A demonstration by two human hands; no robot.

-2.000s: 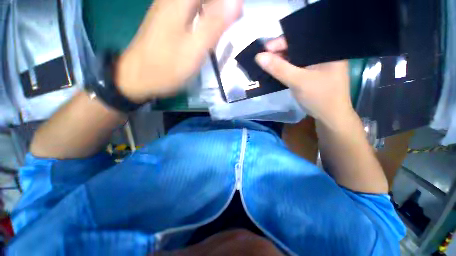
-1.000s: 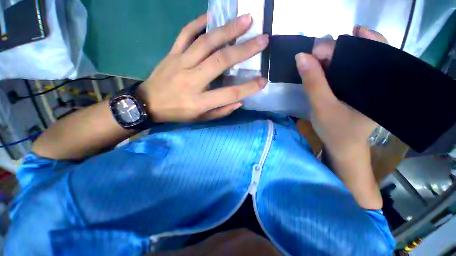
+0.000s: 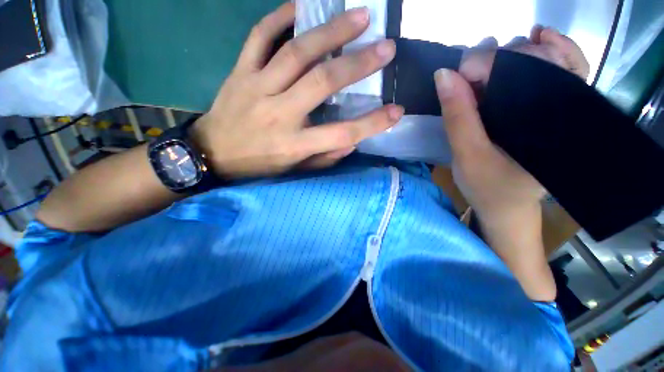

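Note:
The LCD panel (image 3: 466,18) lies in front of me with its silvery-white back up and a thin black border. My left hand (image 3: 298,94), with a black wristwatch, has its fingers spread. Its fingertips rest at the panel's left border. My right hand (image 3: 488,138) pinches a black adhesive sheet (image 3: 575,138) between thumb and fingers. One end of the sheet (image 3: 426,76) reaches the panel's left border; the long part bends away over my right hand. The right fingertips are partly hidden behind the sheet. A translucent protective bag (image 3: 415,138) lies under the panel.
A green mat (image 3: 167,51) covers the bench. A bagged panel (image 3: 18,33) lies at the far left in whitish wrinkled film. Below the bench edge are a brown cardboard box (image 3: 560,225) on the right and metal shelving with cables on the left.
My left hand has come down from above the panel onto its left border. The black sheet's end has moved left to that border. The view has shifted; the last second shows little motion.

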